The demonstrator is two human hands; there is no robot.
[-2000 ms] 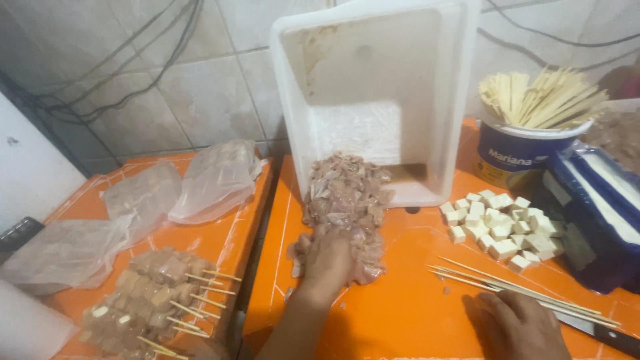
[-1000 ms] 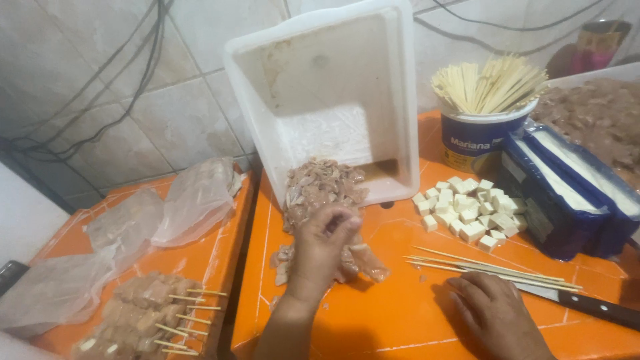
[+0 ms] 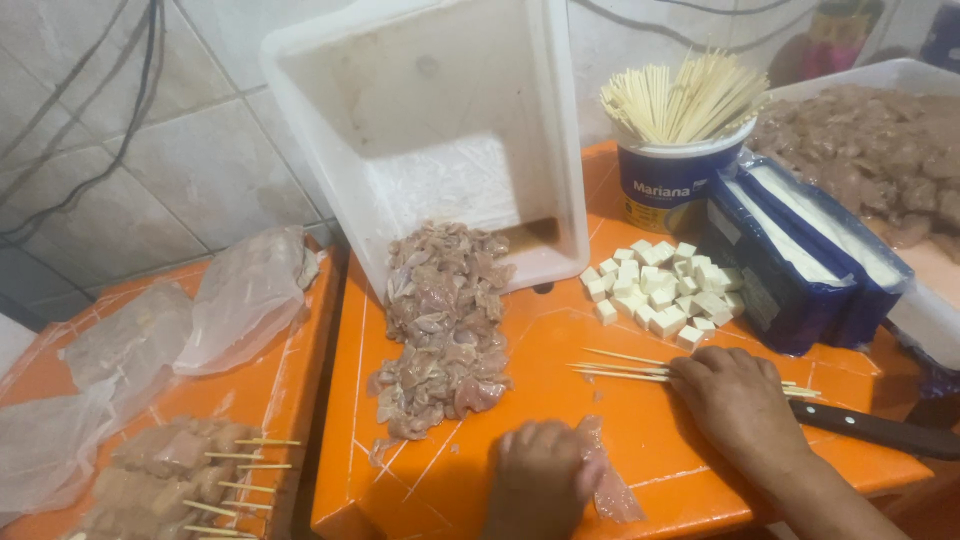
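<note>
My left hand (image 3: 541,469) is at the near edge of the orange table, its fingers curled on a strip of raw meat (image 3: 611,484) that hangs out to the right. My right hand (image 3: 724,386) lies over several wooden skewers (image 3: 619,370), fingers bent onto them; whether it grips them is hard to tell. A black-handled knife (image 3: 874,427) lies to its right, the blade hidden. A heap of raw meat pieces (image 3: 450,322) spills from the tilted white plastic tub (image 3: 457,180). White cheese cubes (image 3: 660,289) are piled beyond my right hand.
A blue tub (image 3: 675,184) of skewers and blue cheese packages (image 3: 810,255) stand at the back right, beside a white tray of meat (image 3: 874,150). On the left table (image 3: 225,390) lie threaded meat skewers (image 3: 172,472) and plastic-wrapped bundles (image 3: 240,300). A gap separates the tables.
My left hand has moved from the meat heap toward the near edge with a strip of meat. My right hand has moved onto the skewers from just below them.
</note>
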